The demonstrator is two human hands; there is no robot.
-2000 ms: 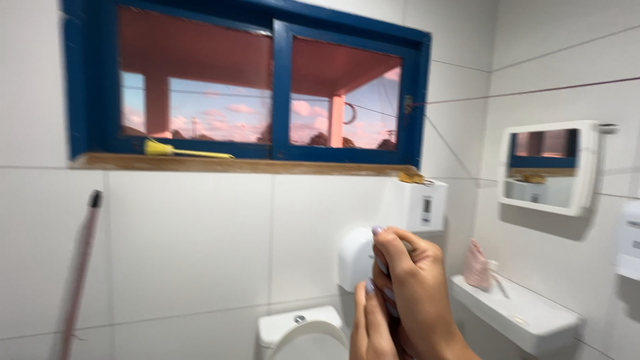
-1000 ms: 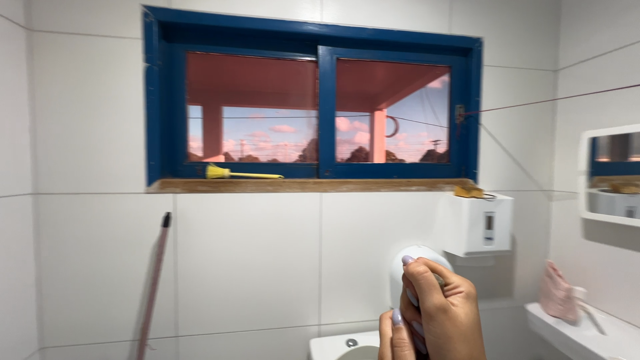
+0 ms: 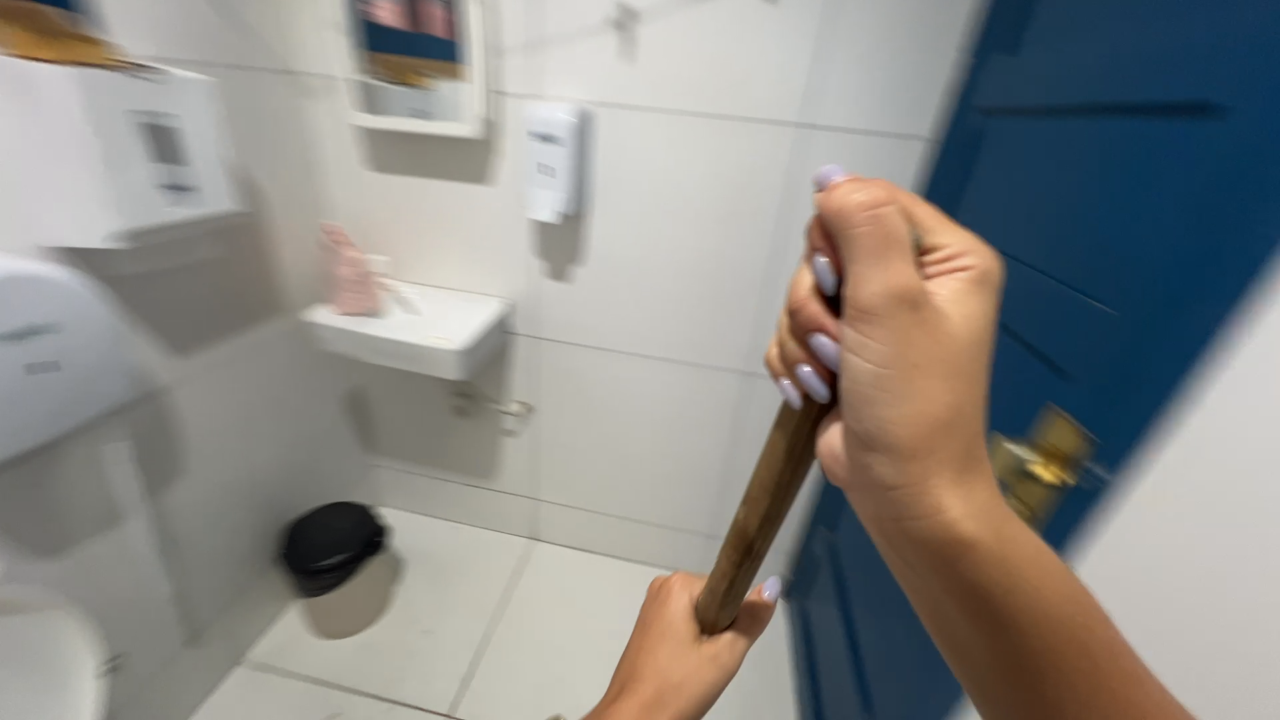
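Note:
My right hand [image 3: 890,320], with pale lilac nails, is closed around the upper part of a brown wooden handle [image 3: 762,500]. Lower down, at the handle's near visible end, my left hand [image 3: 690,635] grips it with the thumb pointing up to the right. The handle slants from lower left to upper right between the hands. Whatever it belongs to does not show. Behind my right hand is a blue door [image 3: 1110,200] with a brass-coloured lock [image 3: 1040,465].
A small white washbasin [image 3: 430,325] bears a pink bottle [image 3: 348,275]. A soap dispenser [image 3: 553,165] and a mirror [image 3: 480,70] hang above. A bin with a black lid [image 3: 333,545] stands on the floor. At left are a towel dispenser [image 3: 185,150], a round paper dispenser [image 3: 60,350] and a toilet [image 3: 45,650].
The view has swung right and down, from the window to the basin and door. Both hands have moved apart along the wooden handle, which now shows between them.

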